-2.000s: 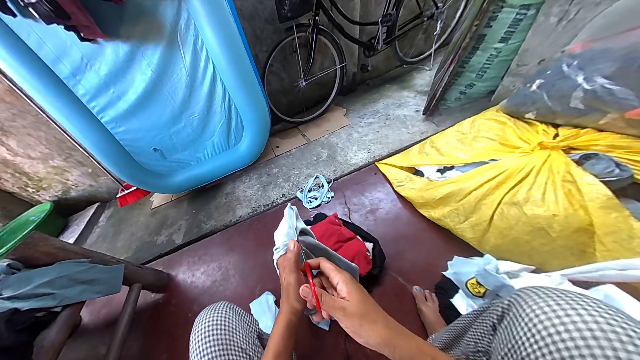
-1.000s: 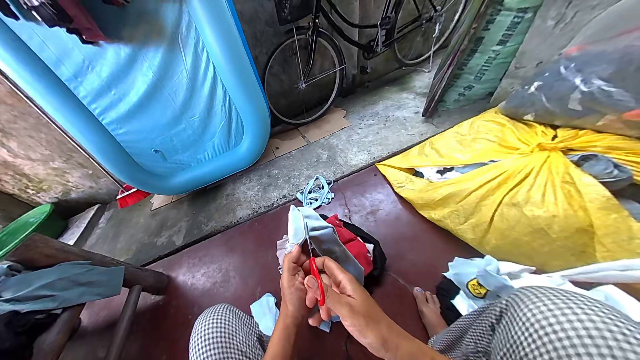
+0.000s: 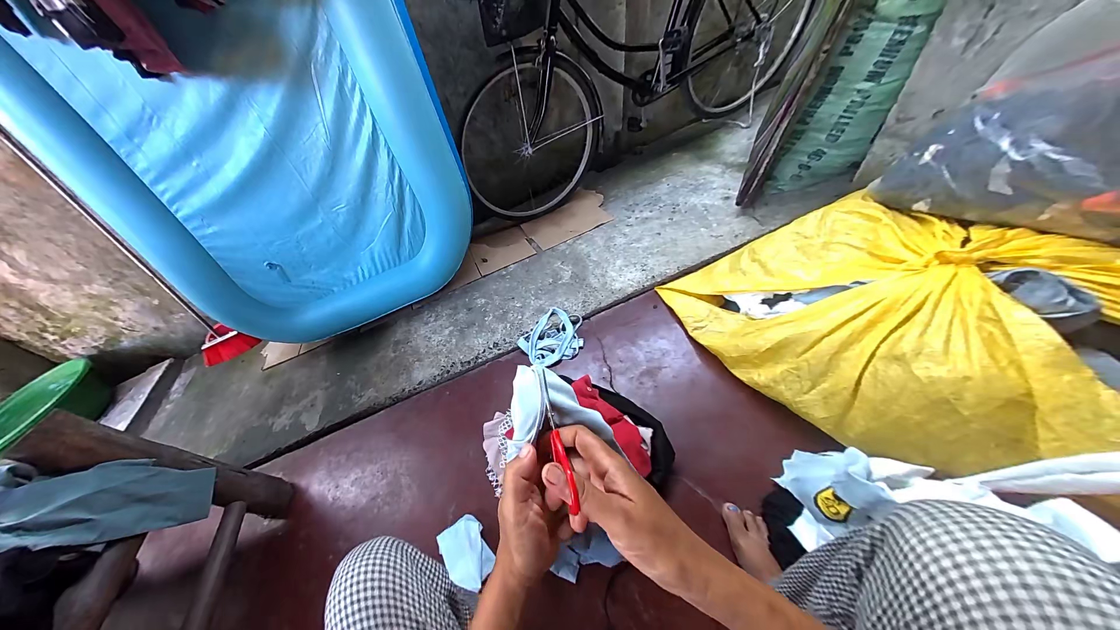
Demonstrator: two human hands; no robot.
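Observation:
My right hand (image 3: 617, 499) grips red-handled scissors (image 3: 564, 471), their metal blades pointing away from me over pale blue fabric (image 3: 527, 407). Close beside it on the left, my left hand (image 3: 528, 516) pinches the near edge of that fabric. Beneath and beyond the hands lies a small pile with red cloth (image 3: 618, 424) and black cloth (image 3: 661, 437). A loose bundle of light blue strips (image 3: 551, 337) rests just past the pile. A pale blue scrap (image 3: 466, 553) is on the floor by my left knee.
A tied yellow sack (image 3: 875, 367) of cloth stands at right, below a clear bag (image 3: 1006, 166). Light cloth with a badge (image 3: 833, 503) lies by my foot. A wooden bench (image 3: 254, 492) is at left. An inflatable pool (image 3: 350, 306) and a bicycle (image 3: 529, 149) stand beyond.
Two seconds ago the hands and scissors were a little lower on the fabric's right side; the scissors' handles now point more upright and the pale fabric stands raised between the hands and strips.

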